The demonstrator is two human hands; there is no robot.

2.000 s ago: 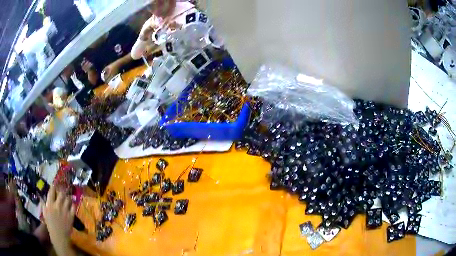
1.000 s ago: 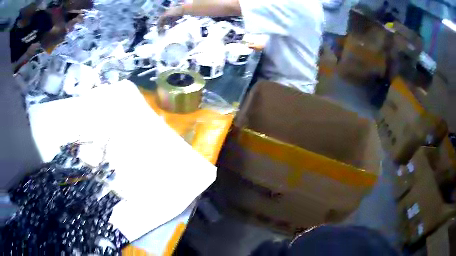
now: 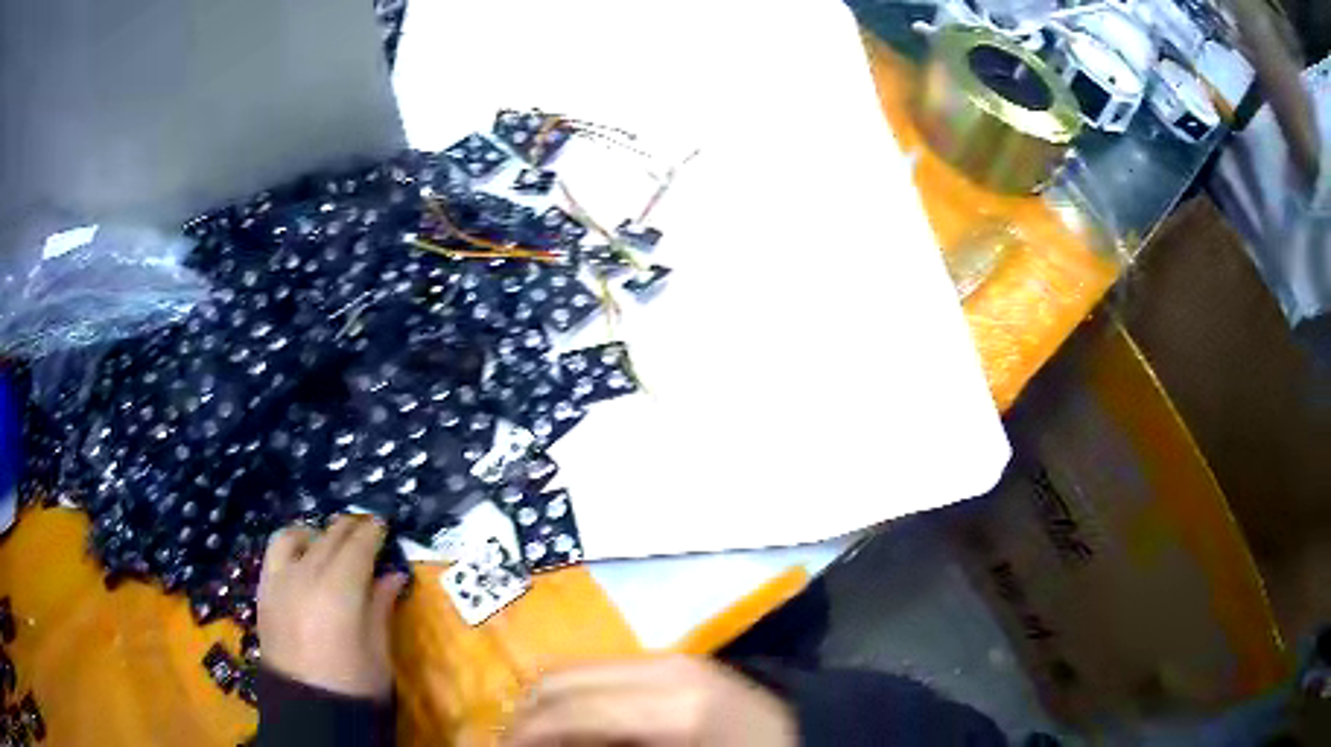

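A large heap of black LED boards point(image 3: 336, 365) lies on the tabletop and on the white sheet point(image 3: 774, 321). A board showing its pale side point(image 3: 483, 578) lies at the heap's front edge, beside a black one. Wired boards with thin orange and red wires point(image 3: 489, 248) lie on the heap's right part. My left hand point(image 3: 329, 601) is at the heap's front edge, fingers on or just above the boards; whether it grips one is hidden. My right hand point(image 3: 657, 703) is blurred at the bottom edge, over the orange tabletop; its fingertips are not clear.
A grey divider panel point(image 3: 190, 102) stands behind the heap, with a clear plastic bag point(image 3: 102, 292) beside it. A tape roll point(image 3: 1007, 102) and white housings point(image 3: 1109, 73) are at the upper right. A cardboard box point(image 3: 1124, 496) stands right of the table edge.
The view has turned back from the box side towards the heap. Both my hands have come into view at the bottom. The person's white clothing is now only partly visible at the upper right.
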